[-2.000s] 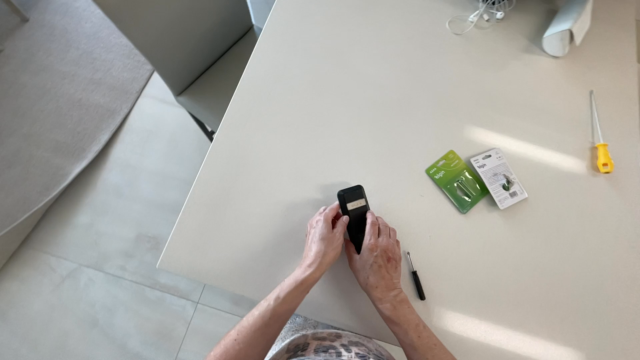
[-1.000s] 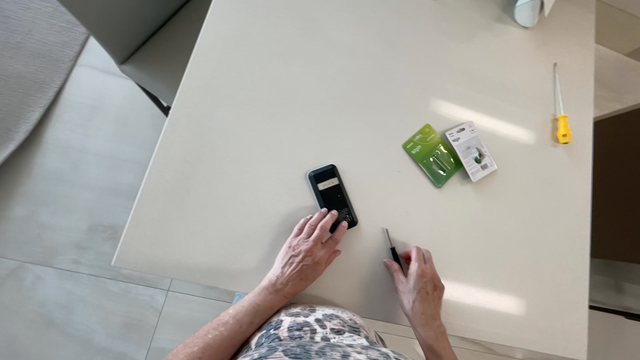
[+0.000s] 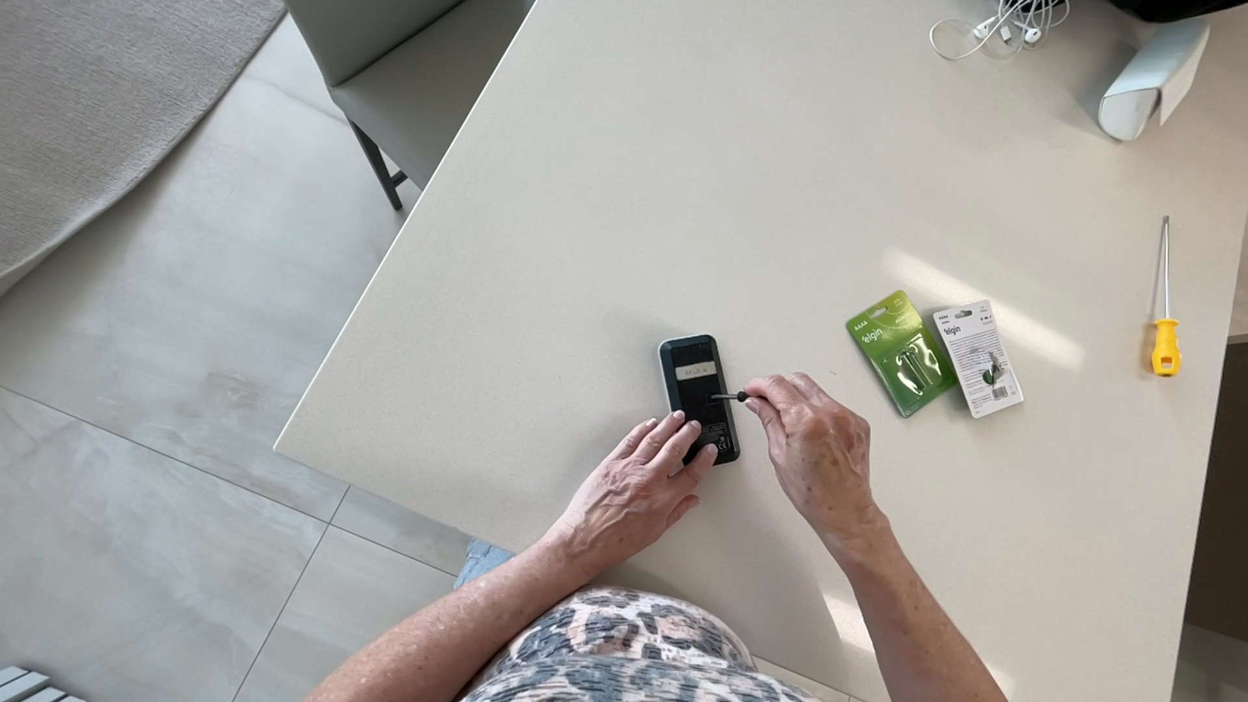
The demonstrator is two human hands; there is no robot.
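A black handheld device (image 3: 698, 395) with a pale label strip lies on the light table, its long side running away from me. My left hand (image 3: 634, 483) rests its fingers on the near part of the device, pressing it against the table. In my right hand (image 3: 817, 439) is a small black-handled screwdriver (image 3: 729, 397), whose handle is mostly hidden by the fingers. Its thin shaft points left and its tip is over or touching the middle of the device.
Right of my hands lie a green battery blister pack (image 3: 899, 353) and a white one (image 3: 978, 359). Farther right is a yellow-handled screwdriver (image 3: 1165, 346). White earphones (image 3: 1009, 29) and a pale case (image 3: 1152, 83) lie at the back. A chair (image 3: 419, 83) stands beyond the table's left edge.
My right hand has lifted the small screwdriver from beside the device and brought it to the device. My left hand stays on the device, as one second ago.
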